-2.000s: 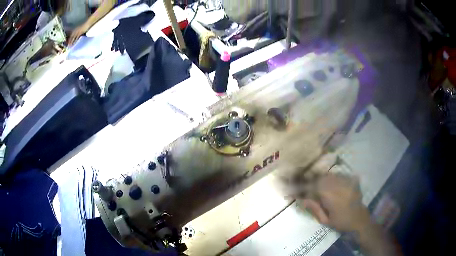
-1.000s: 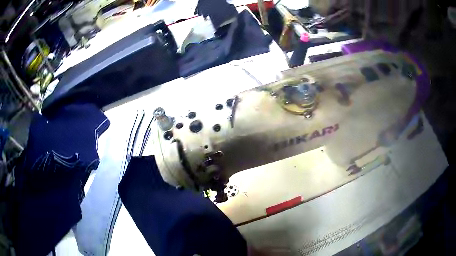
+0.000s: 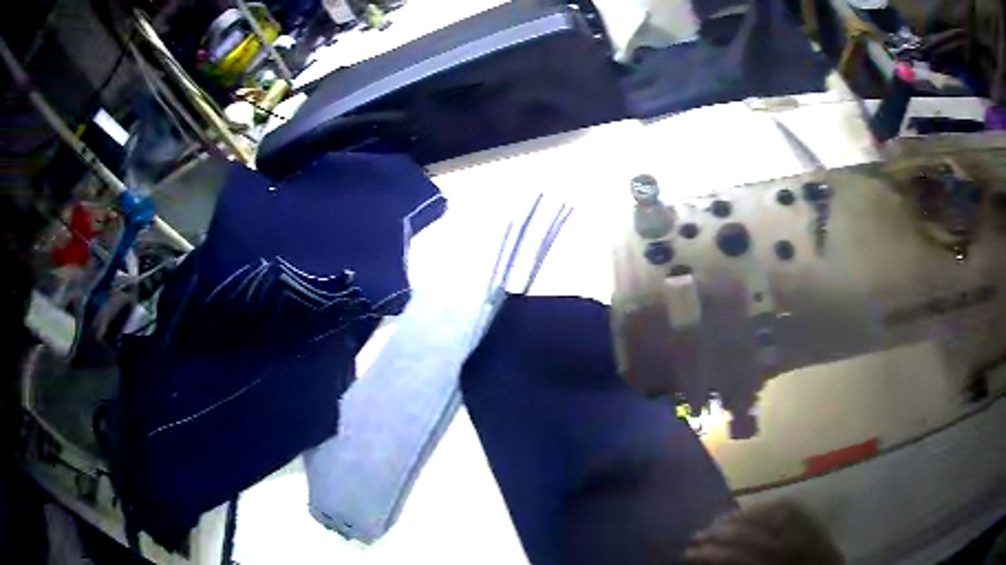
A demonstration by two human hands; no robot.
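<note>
A dark navy denim panel (image 3: 585,430) lies on the white table, its right side reaching the needle area of the off-white machine head (image 3: 816,265). The presser foot area (image 3: 717,419) is bright and blurred. My right hand (image 3: 767,535), blurred and cut off by the bottom edge, is at the panel's lower right; whether it grips the cloth cannot be told. My left hand is out of the picture. A pale blue-grey stack of long cut pieces (image 3: 397,408) lies left of the panel. A dark denim pile (image 3: 254,375) with loose threads lies further left.
A long black padded shape (image 3: 474,99) lies behind, with dark cloth (image 3: 717,66) beside it. A pink-tipped thread cone (image 3: 894,99) stands behind the machine. A red mark (image 3: 841,456) is on the bed's front edge. Poles with a blue joint (image 3: 135,210) stand at far left.
The view has swung left, so the machine sits further right. My right hand has left the right part of the bed and shows at the bottom edge. The navy panel has come into view beside the needle.
</note>
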